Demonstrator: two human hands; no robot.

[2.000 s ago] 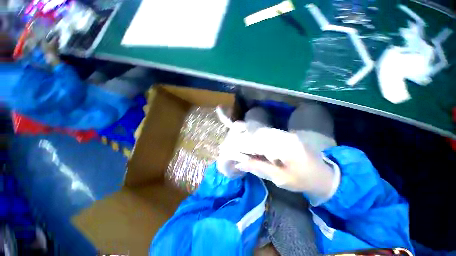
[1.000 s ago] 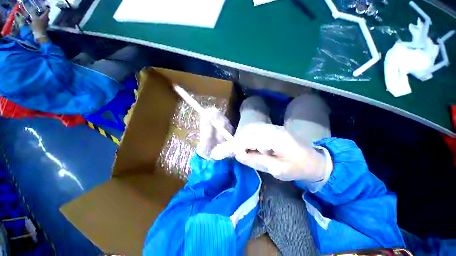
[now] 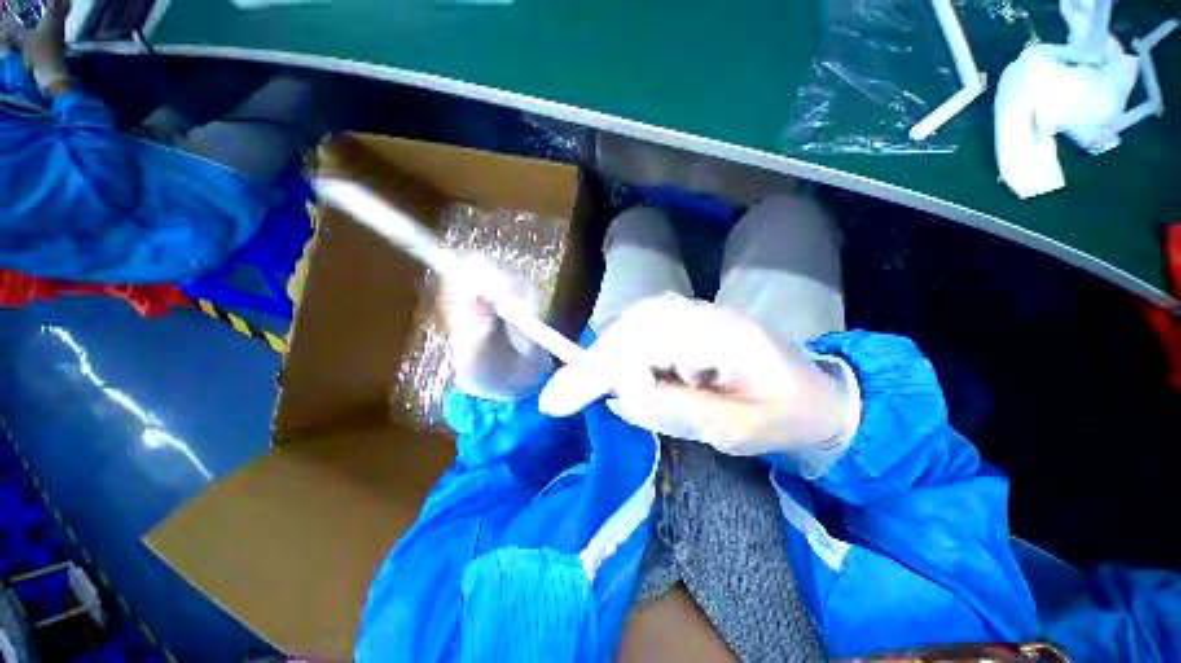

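Observation:
A slim white lamp arm (image 3: 382, 223) runs slantwise above the lap, from over the carton down to my right hand. Its far end is blurred. My left hand (image 3: 490, 334), in a thin whitish glove, grips the arm around its middle. My right hand (image 3: 712, 376), gloved too, is curled at the arm's near end. Small dark bits show between its fingers; I cannot tell what they are. The near end of the arm is hidden by the right hand's fingers.
An open brown carton (image 3: 350, 311) with shiny clear packs (image 3: 499, 246) stands by my knees. The green bench (image 3: 583, 58) holds another white arm (image 3: 961, 65), clear film (image 3: 870, 97) and a crumpled white cloth (image 3: 1036, 123). A person's blue sleeve (image 3: 117, 194) is at left.
The white arm now extends farther up and left from my right hand. My left hand has moved left, away from my right hand. The bench sits higher in view.

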